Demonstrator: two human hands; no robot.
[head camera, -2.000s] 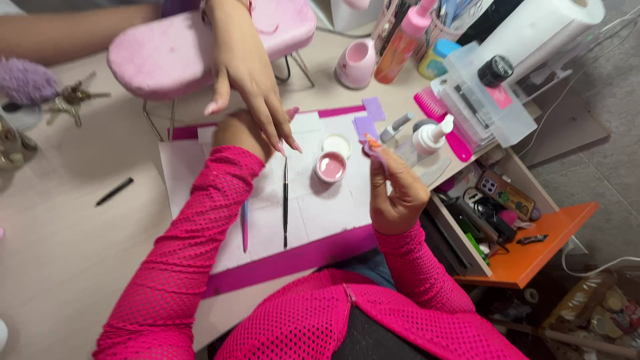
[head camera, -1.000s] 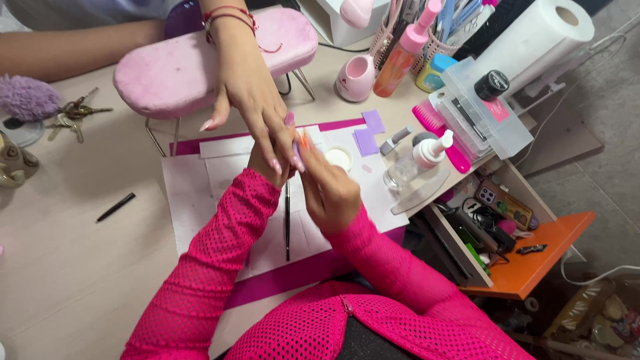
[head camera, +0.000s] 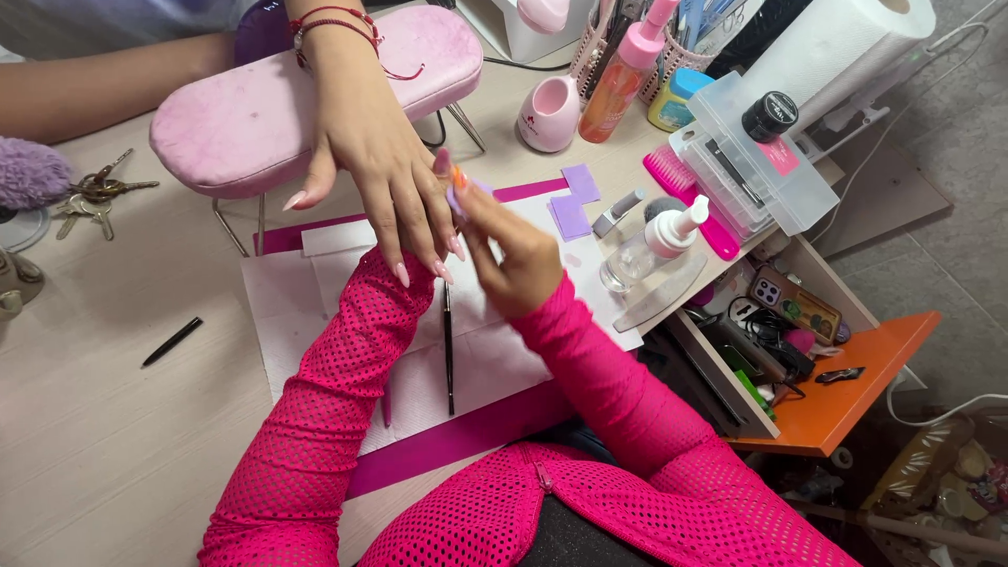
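Note:
Another person's hand (head camera: 378, 157), with long pale pink nails and red cord bracelets, reaches over a pink cushioned armrest (head camera: 236, 118). My left hand (head camera: 425, 236) is mostly hidden under that hand, its fingers supporting it from below; a nail shows near the little finger. My right hand (head camera: 504, 256), with an orange nail, pinches a small lilac pad (head camera: 457, 198) against the outer side of the other person's hand. Below lie paper towels (head camera: 496, 354) on a magenta mat (head camera: 449, 453), with a thin black brush (head camera: 448, 346). More lilac pads (head camera: 568, 216) lie to the right.
A clear pump bottle (head camera: 642, 256), a small grey bottle (head camera: 618, 213), a pink brush (head camera: 713, 228) and a plastic case (head camera: 732, 173) stand at right. An orange-fronted drawer (head camera: 874, 386) juts out, full of items. Keys (head camera: 98, 197) and a black pen cap (head camera: 172, 342) lie left.
My right hand has moved left with the lilac pad, from beside the open pink jar to the other person's fingers. The jar, seen two seconds ago, is now out of sight.

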